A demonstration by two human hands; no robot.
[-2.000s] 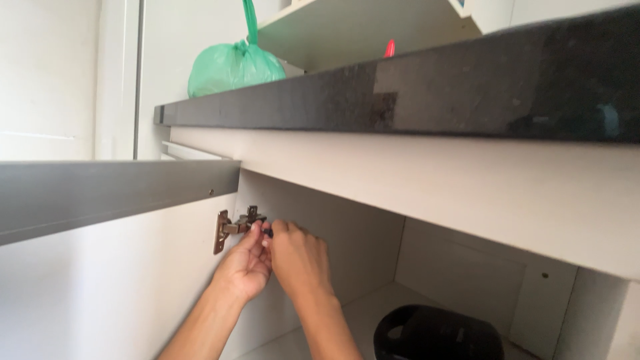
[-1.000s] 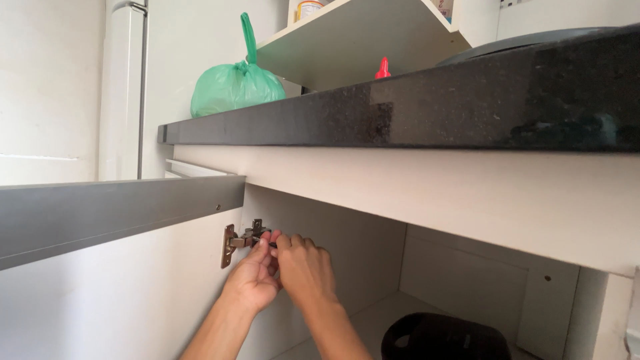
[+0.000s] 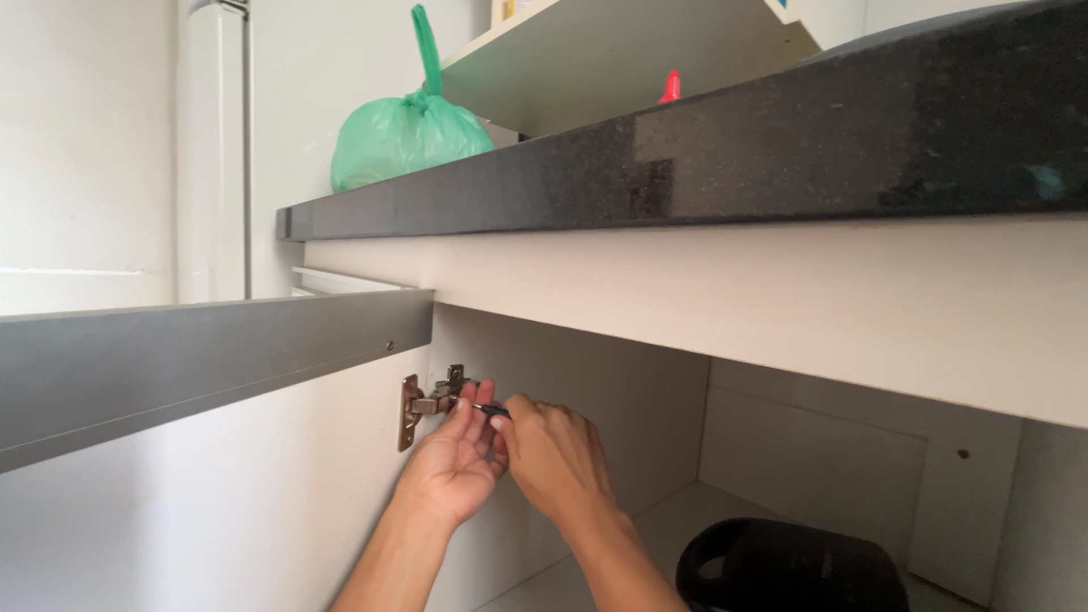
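A metal concealed cabinet hinge [image 3: 432, 404] joins the white cabinet door [image 3: 212, 501] to the inner side wall of the cabinet. My right hand [image 3: 552, 450] is closed around the dark handle of a small screwdriver [image 3: 490, 410], whose shaft points left toward the hinge arm. The palm of my left hand [image 3: 459, 467] is turned up just below, with its fingertips at the shaft and beside the hinge. Those fingertips hide where the screwdriver's tip ends, and whether they grip the shaft is hard to tell.
Above the hands runs a dark stone countertop [image 3: 544, 187] bearing a tied green plastic bag [image 3: 408, 140] and a red tip [image 3: 671, 87]. The door's grey metal edge strip [image 3: 212, 357] reaches in from the left. A black handled object [image 3: 795, 565] stands inside the cabinet at lower right.
My right hand has drawn slightly back from the hinge, and the screwdriver's shaft now shows between the hands. My left fingers have opened out somewhat.
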